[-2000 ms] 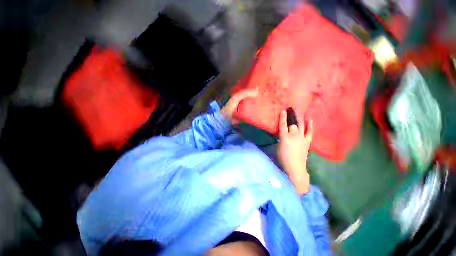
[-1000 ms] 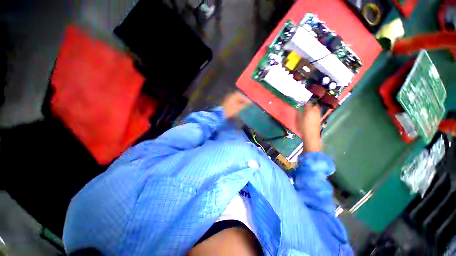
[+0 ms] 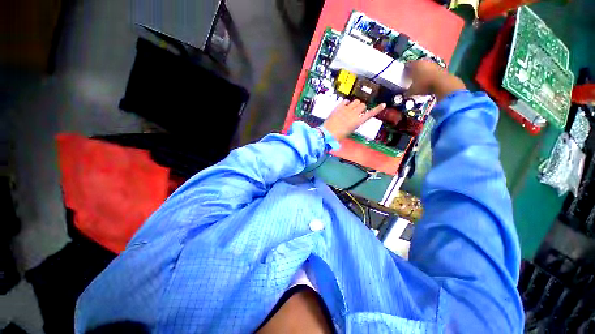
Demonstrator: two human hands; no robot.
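Observation:
A circuit board [image 3: 366, 83] lies component side up on a red mat [image 3: 434, 25]. It has white finned heat sinks [image 3: 368, 60], a yellow-wrapped transformer [image 3: 346, 81] and reddish-brown coils [image 3: 390, 116] near its right end. My left hand [image 3: 351, 119] rests over the near heat sink with its fingers spread, index finger pointing toward the coils. My right hand [image 3: 427, 77] is over the board's far right part, blurred and bent at the wrist; I cannot tell whether it holds anything.
Another green board [image 3: 540, 65] stands tilted with its solder side showing, by a red support [image 3: 490, 64] on the green bench. A bubble-wrap bag [image 3: 566, 156] lies at the right. Rails [image 3: 399, 182] run near my body. A red sheet [image 3: 111, 186] is at the left.
The bare red sheet gave way to the board lying on the mat. My left hand has moved right onto the board. My right hand has moved up to its far right part.

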